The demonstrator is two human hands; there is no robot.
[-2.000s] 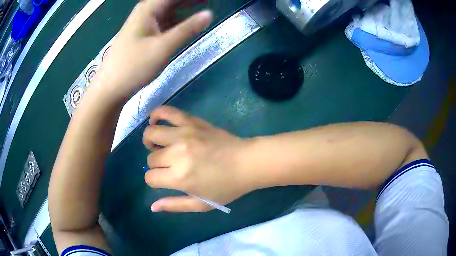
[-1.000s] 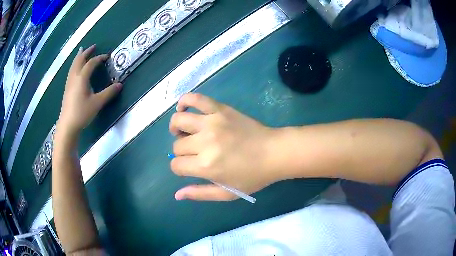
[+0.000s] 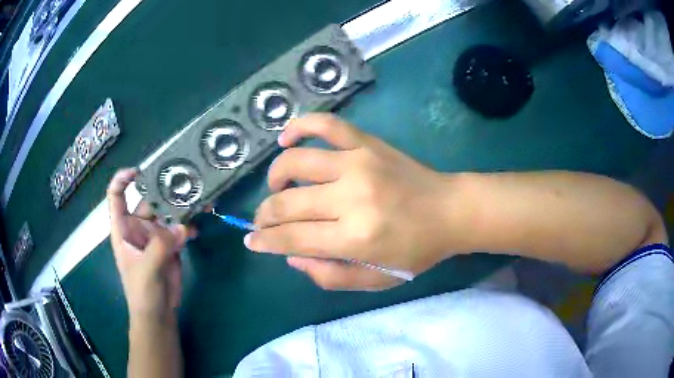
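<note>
A grey four-unit panel (image 3: 247,122) with round ribbed discs is held tilted above the silver guide strip and the bench edge. My left hand (image 3: 151,244) grips its lower left end, thumb and fingers at the edge, some fingers hidden behind it. My right hand (image 3: 340,199) holds a thin blue-tipped tool (image 3: 236,221), its tip pointing left, just below the panel's lower edge. The clear shaft comes out under my palm. The right index finger is at the panel's edge near the third disc from the left; contact cannot be told.
Another panel (image 3: 85,153) lies on the green conveyor belt (image 3: 199,44) at left, with a smaller one further down. A black round dish (image 3: 493,81) sits on the bench. A blue and white cap (image 3: 639,85) is at upper right, a desk fan (image 3: 29,347) at lower left.
My left hand reached to the belt, took hold of the panel and brought it towards me over the guide strip. The blue tip of the tool in my right hand now shows more.
</note>
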